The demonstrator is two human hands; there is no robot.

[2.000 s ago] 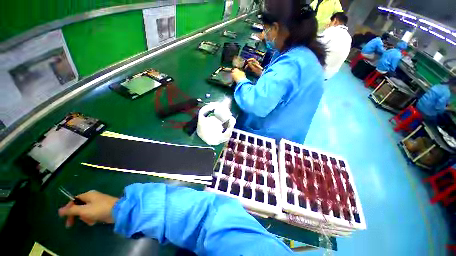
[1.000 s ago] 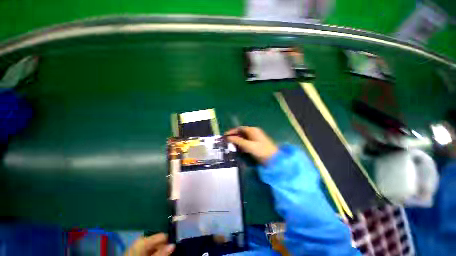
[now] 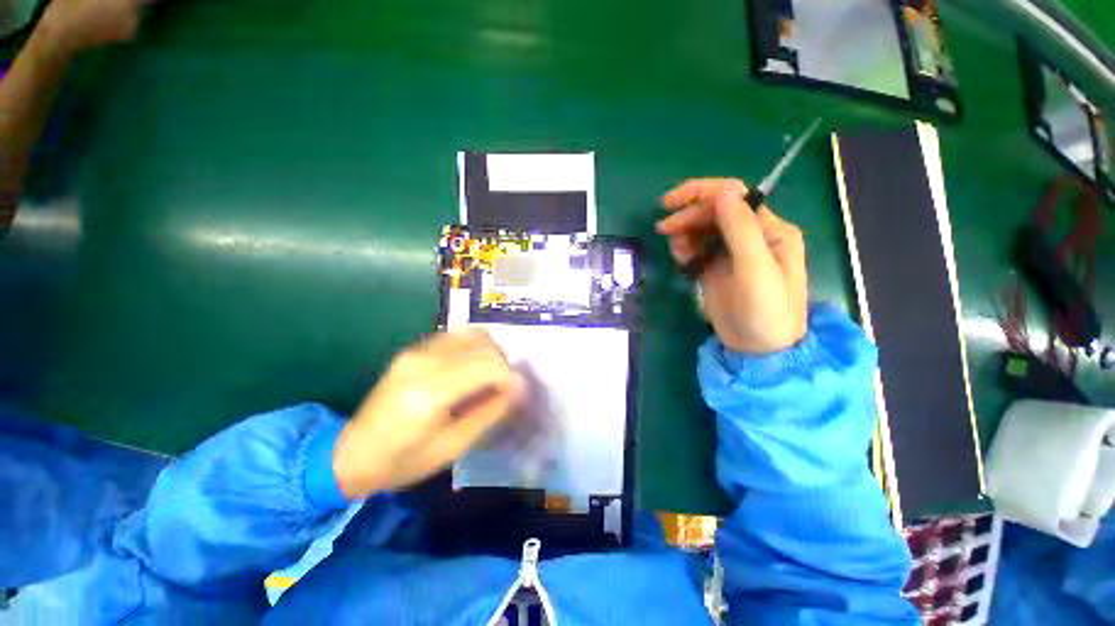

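Observation:
A tablet assembly (image 3: 599,416) lies in front of me, its circuit board end (image 3: 526,272) away from me. An adhesive sheet (image 3: 533,174), white with a black block, shows beyond and partly under that end. My left hand (image 3: 428,410) is blurred over the tablet's silvery panel; its fingers are curled, and whether it holds anything is not clear. My right hand (image 3: 740,257) is to the right of the board end, off the tablet, and holds tweezers (image 3: 786,159) with the tips pointing up and away.
Long black adhesive sheets (image 3: 905,306) lie at right. Beyond are two more tablets (image 3: 850,49) (image 3: 1066,116), wired black parts (image 3: 1061,269), a white roll (image 3: 1049,465) and a component tray (image 3: 960,563). Another person's hand (image 3: 92,22) is at the upper left.
My right hand has moved off the board end to the right. My left hand has come from the tablet's near edge up over its panel. The view has shifted, and another person's hand now shows.

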